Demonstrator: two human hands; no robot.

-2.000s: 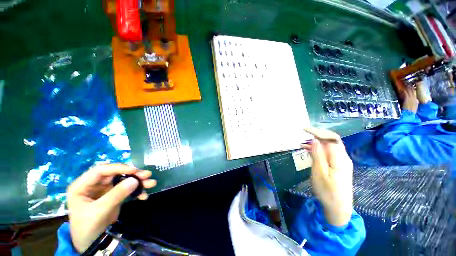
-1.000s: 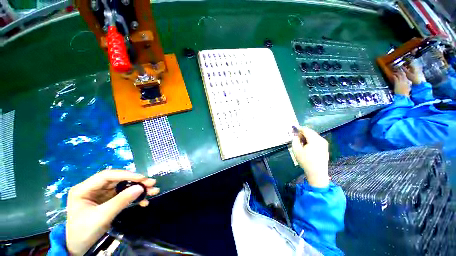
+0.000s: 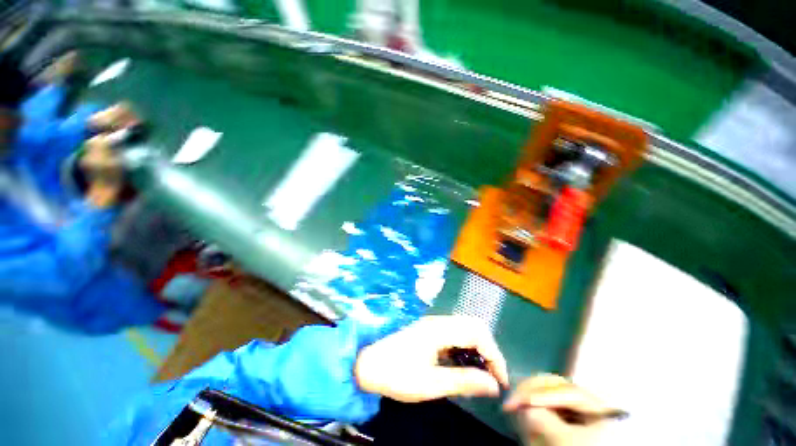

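Note:
My left hand holds a small black part between thumb and fingers, over the bench edge. My right hand is close beside it, its fingertips almost at the left hand's. It grips a thin dark tool, which looks like tweezers, blurred. The part's far side is hidden by my fingers. The adhesive dot sheet lies just beyond my left hand, in front of the orange press fixture with its red clamp handle.
The foam parts tray lies right of the fixture. A shiny bag with blue film is left of it. Pale strips lie farther left. A person in a blue smock sits at far left, near a cardboard box below the bench.
The view has swung left, bringing the other worker and box into sight. My right hand has moved from the foam tray's near edge to beside my left hand, which still holds the black part.

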